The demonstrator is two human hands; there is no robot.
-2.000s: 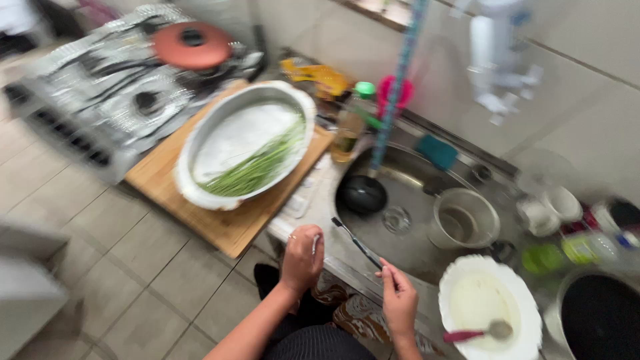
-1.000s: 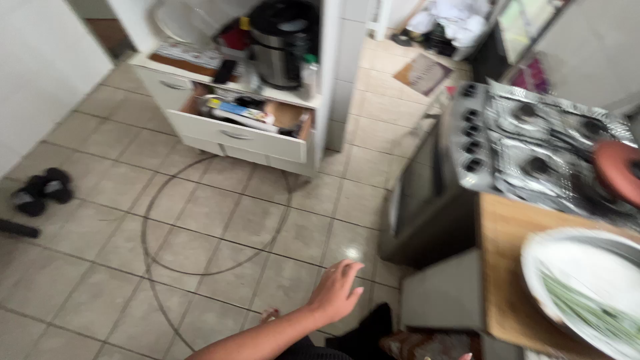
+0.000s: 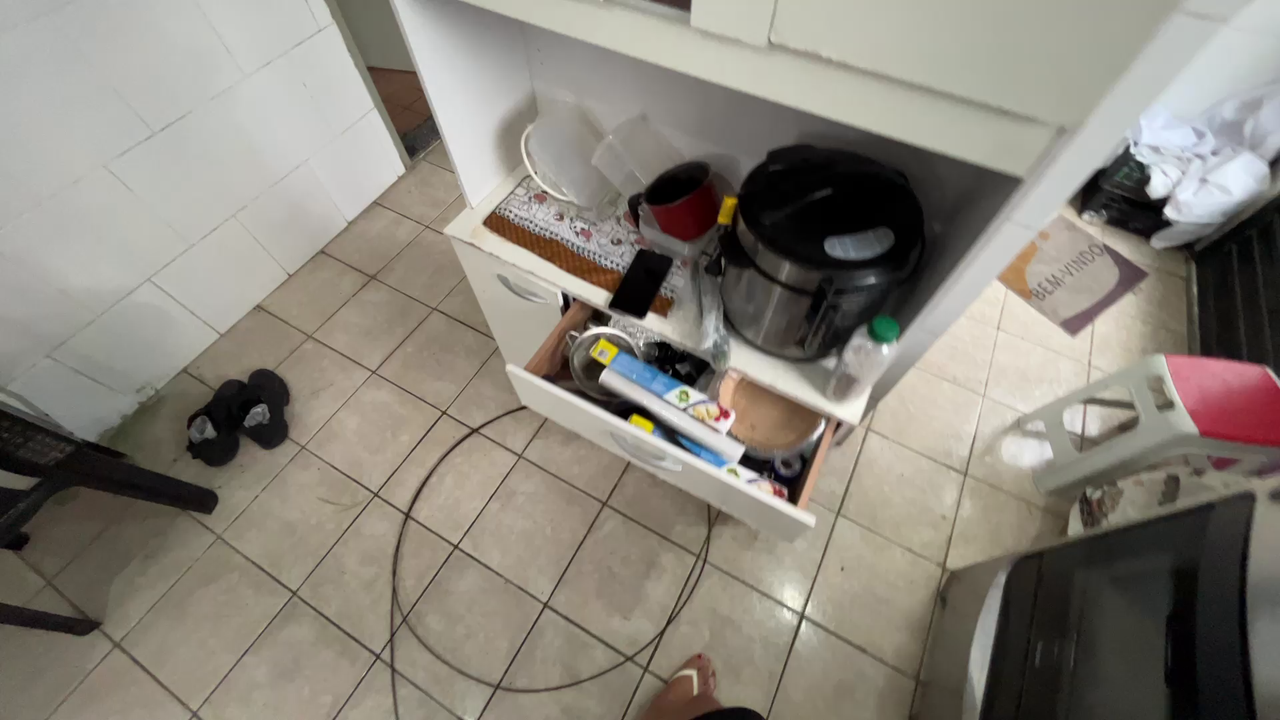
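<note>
Neither of my hands shows in the head view now. Ahead stands a white kitchen cabinet with its drawer [image 3: 660,455] pulled out. Inside the drawer lie boxed rolls of kitchen wrap [image 3: 668,398], a metal sieve or pan [image 3: 600,358] at the left and a round tan item [image 3: 775,412] at the right. On the shelf above are an electric pressure cooker [image 3: 822,250], a red mug [image 3: 682,203], clear plastic containers [image 3: 570,158], a black phone [image 3: 641,283] and a clear bottle with a green cap [image 3: 865,357].
A black cable [image 3: 398,570] loops over the tiled floor near my sandalled foot [image 3: 695,680]. Black shoes [image 3: 238,418] and a black chair [image 3: 110,475] are at the left. At the right stand an oven [image 3: 1120,620] and a red-topped stool [image 3: 1110,425], with a doormat [image 3: 1072,272] beyond.
The view has swung far from the sink and stove to the cabinet. Both hands, seen at the sink two seconds ago, have left the view; the thin dark item held there is also out of sight.
</note>
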